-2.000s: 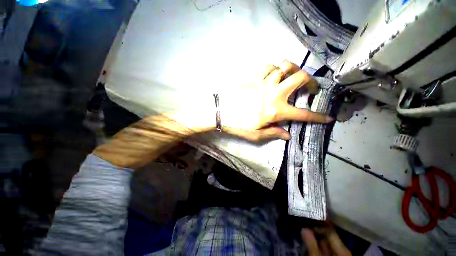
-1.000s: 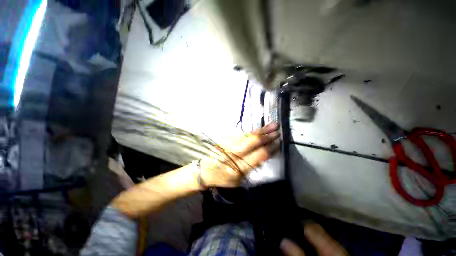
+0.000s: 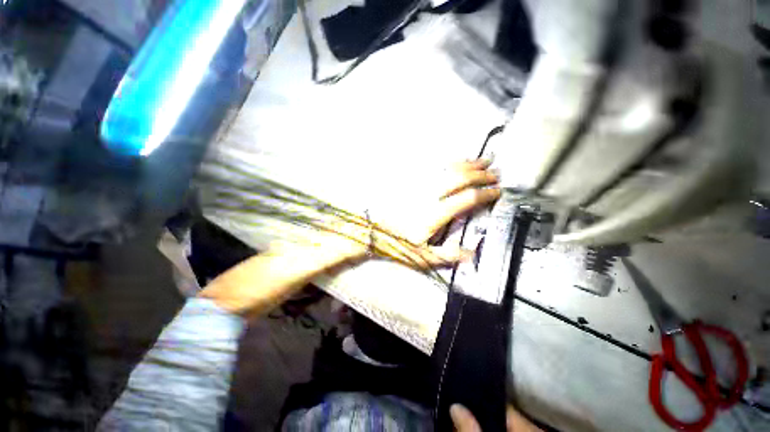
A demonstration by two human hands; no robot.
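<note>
A black fabric piece [image 3: 474, 354] with a pale stitch line near its left edge runs from the needle area over the table's front edge. A pale slotted template [image 3: 491, 266] lies at its upper end, partly under the machine head. My left hand [image 3: 452, 219] lies palm down at the template's left edge, thumb and fingers apart. My right hand [image 3: 490, 420] is cut off by the bottom edge; its thumb is on the fabric's lower end, with fingers at the other side. The presser foot area [image 3: 536, 224] is blurred and the needle cannot be made out.
The off-white machine head [image 3: 625, 110] fills the upper right. Red-handled scissors [image 3: 699, 371] lie right of the fabric, blades towards the machine. Black pieces [image 3: 363, 32] lie at the table's far side. A bright blue lamp [image 3: 173, 76] is at upper left. Dark threads cross my left wrist.
The view has shifted. Less of the template shows in front of the machine than two seconds ago, and black fabric now extends below it. My left hand has stayed beside the template.
</note>
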